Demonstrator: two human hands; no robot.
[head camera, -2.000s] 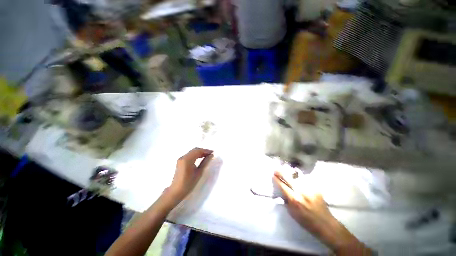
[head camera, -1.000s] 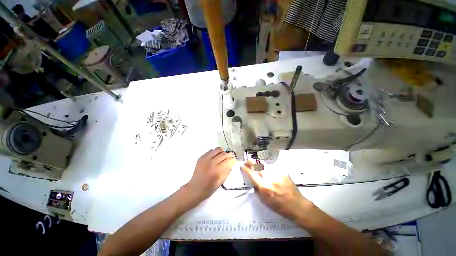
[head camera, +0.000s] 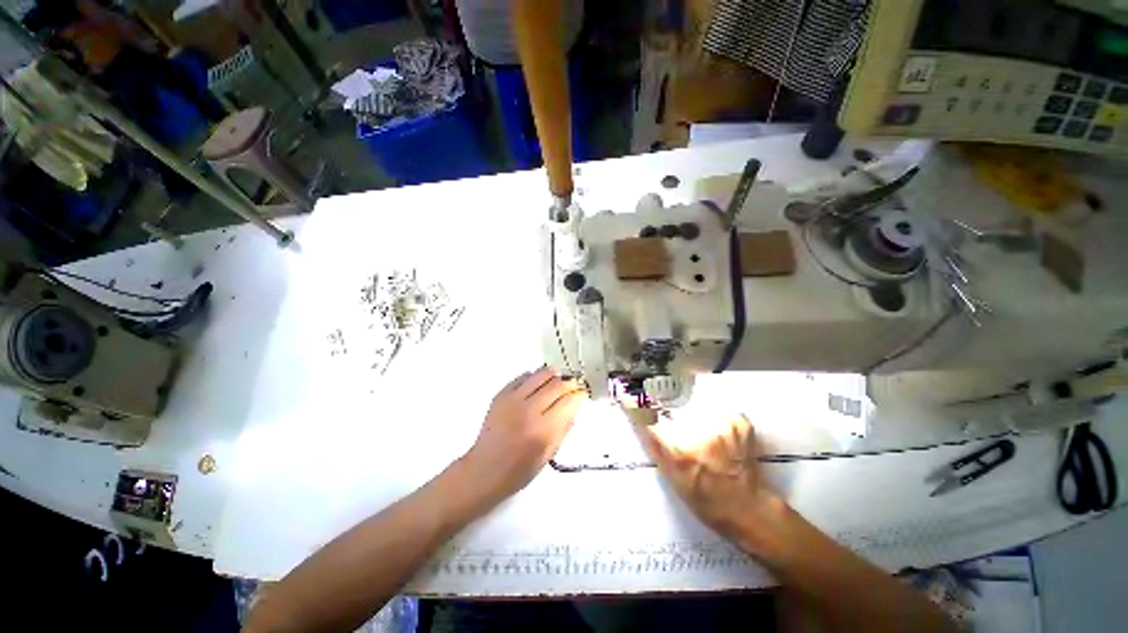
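The cream sewing machine (head camera: 792, 303) stands right of centre, its presser foot and needle area (head camera: 633, 393) brightly lit. My left hand (head camera: 529, 427) is at the left side of the needle area, fingers bent together and fingertips close to the foot. My right hand (head camera: 711, 464) is just right of and in front of the foot, index finger pointing toward it. Glare and the fingers hide any fabric piece at the needle, so I cannot tell what either hand holds. A loose pile of small pale pieces (head camera: 406, 307) lies on the table to the left.
Thread snips (head camera: 974, 466) and black-handled scissors (head camera: 1086, 470) lie at the right. A control panel (head camera: 990, 80) is at top right. An orange-brown rod (head camera: 544, 99) rises behind the machine head. A second machine (head camera: 93, 359) and a switch box (head camera: 145, 497) are at the left.
Since a second ago, my right hand has shifted slightly right, away from my left hand. My left hand is nearly in place. Earlier, both hands were apart over the table in a blurred view.
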